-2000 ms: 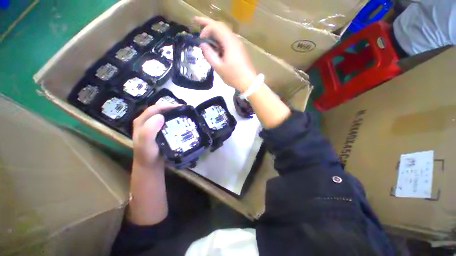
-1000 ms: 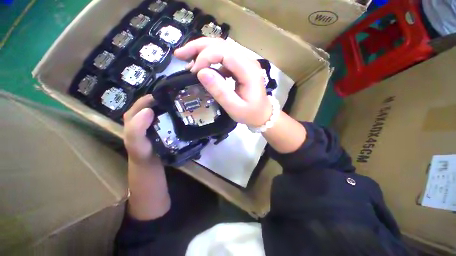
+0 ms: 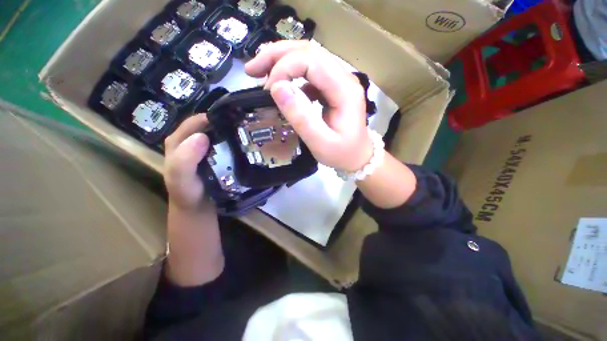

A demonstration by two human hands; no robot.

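Observation:
My right hand [image 3: 326, 110] holds a black rounded-square electronic unit [image 3: 269, 143] by its upper right side, its coppery inside facing me. My left hand [image 3: 186, 163] holds another black unit [image 3: 223, 166] by its left side. That unit lies partly behind the first, with a silvery inside. Both are held over the open packing carton [image 3: 412, 73]. Several more black units [image 3: 207, 54] stand in rows at the carton's far left. A white sheet [image 3: 303, 210] shows under them. Part of a black unit shows behind my right hand.
A large brown carton [image 3: 73, 220] is at the left and another with printed dimensions and a white label [image 3: 586, 256] at the right. A carton marked Wifi [image 3: 406, 16] is behind. A red stool [image 3: 516, 63] stands at the upper right on the green floor, beside part of a person in grey.
Since two seconds ago, my right hand has brought its unit from the far rows back beside the one in my left hand. The view has shifted. Over the last second the hands moved little.

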